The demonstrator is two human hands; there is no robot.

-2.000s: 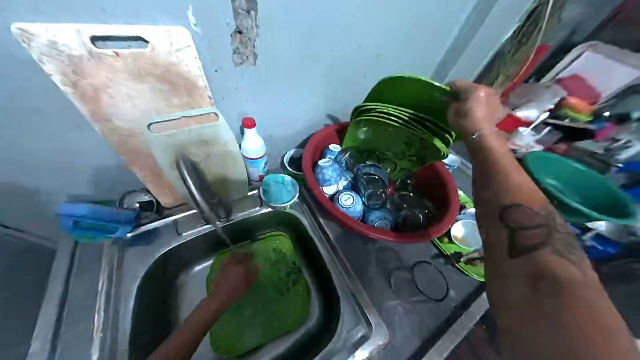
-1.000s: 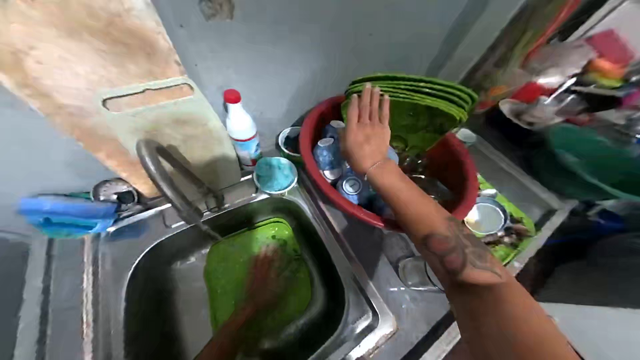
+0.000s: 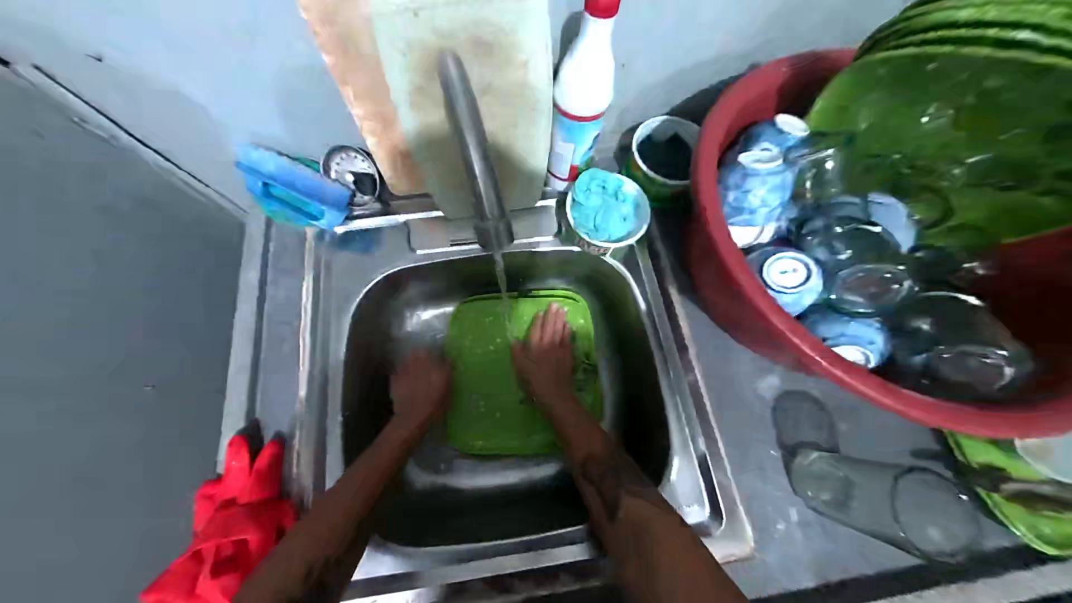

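A green square plate (image 3: 494, 385), seemingly with more beneath it, lies in the stainless steel sink (image 3: 469, 536). Water runs onto it from the metal faucet (image 3: 473, 142). My left hand (image 3: 420, 383) is at the plate's left edge, blurred; whether it grips the edge is unclear. Spread over the plate's upper right part is my right hand (image 3: 548, 352), fingers apart and palm down. To the right, a red plastic basin (image 3: 712, 226) holds upturned blue-patterned cups (image 3: 787, 272), clear glasses (image 3: 971, 352) and a stack of green plates (image 3: 938, 126).
Behind the sink stand cutting boards (image 3: 469, 100), a white bottle with a red cap (image 3: 582, 92) and a tub of blue paste (image 3: 605, 208). A blue brush (image 3: 293, 188) lies at the back left, red gloves (image 3: 234, 519) at the front left. A glass (image 3: 888, 502) lies on the counter.
My right hand has moved from the green plates at the red basin into the sink, onto the green plate. My left hand has shifted to that plate's left side. The view has swung left.
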